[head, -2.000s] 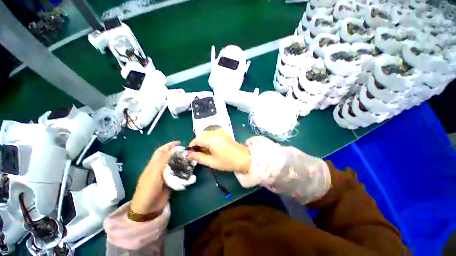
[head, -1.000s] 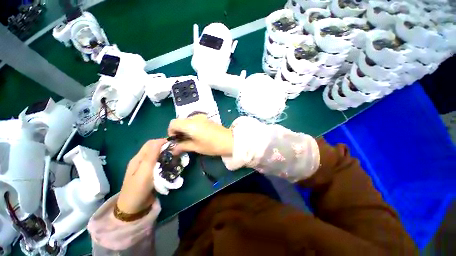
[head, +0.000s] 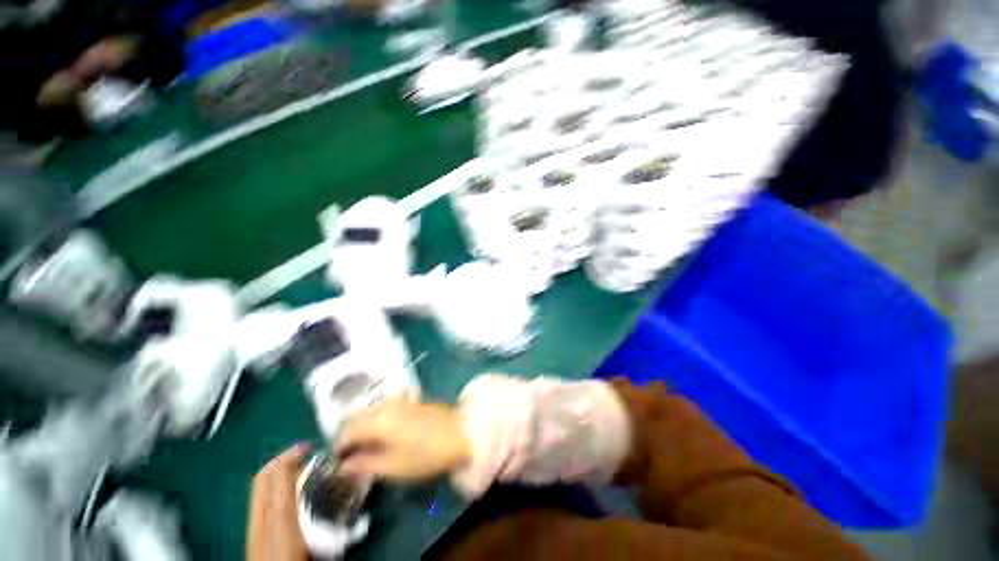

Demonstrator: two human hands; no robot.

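My left hand [head: 278, 510], partly cut off by the lower edge, holds a small white round base cover [head: 332, 537] with dark parts inside. My right hand [head: 401, 441] lies over the cover's upper side, its fingertips at the dark inside; blur hides what they grip. A white camera head [head: 356, 362] with a dark lens panel and a round opening lies just beyond my right hand. A small blue connector [head: 434, 507] shows right of the cover.
Stacked white base covers [head: 613, 164] stand at the upper right. A blue bin [head: 800, 362] is at the right. A white bundle [head: 487, 307] and another camera unit [head: 372, 247] lie beyond my hands. Blurred white units [head: 181, 351] lie left. Another person's hand [head: 99, 60] shows at the upper left.
The view has swung to the right, so the hands and camera units appear lower and more of the bin shows. The picture is more blurred. The left hand still holds the cover.
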